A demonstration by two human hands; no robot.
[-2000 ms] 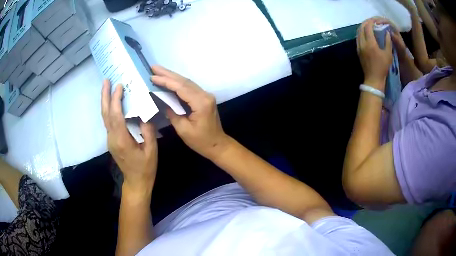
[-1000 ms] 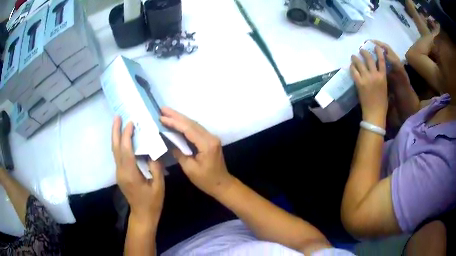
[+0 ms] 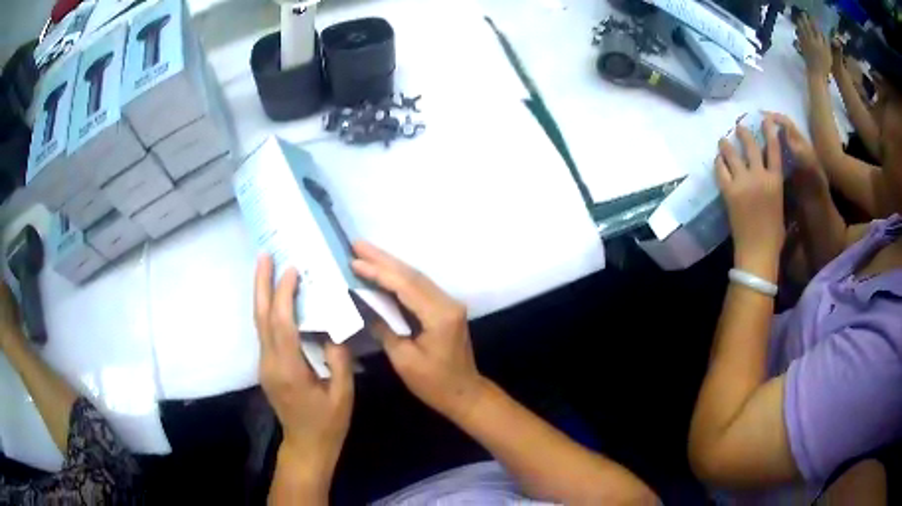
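Observation:
A light blue and white retail box (image 3: pixel 292 232) with a dark fan picture is held tilted over the table's near edge. Its near end is open, with white box flaps (image 3: pixel 394 314) sticking out. My left hand (image 3: pixel 302 371) grips the box's left side near the open end. My right hand (image 3: pixel 425 321) holds the right side, its fingers by the right flap. The inside of the box cannot be seen.
Stacked finished boxes (image 3: pixel 148 128) stand at the left. Black inserts (image 3: pixel 358 61), a white handle (image 3: pixel 297 35) and small black parts (image 3: pixel 374 121) lie behind. A black handheld fan (image 3: pixel 33 282) is far left. A neighbouring worker (image 3: pixel 757 208) holds a box at right.
The view has shifted, showing more of the table's back. The box remains in both my hands at much the same angle. The right-hand worker's box has changed from upright to slanting, its flap showing.

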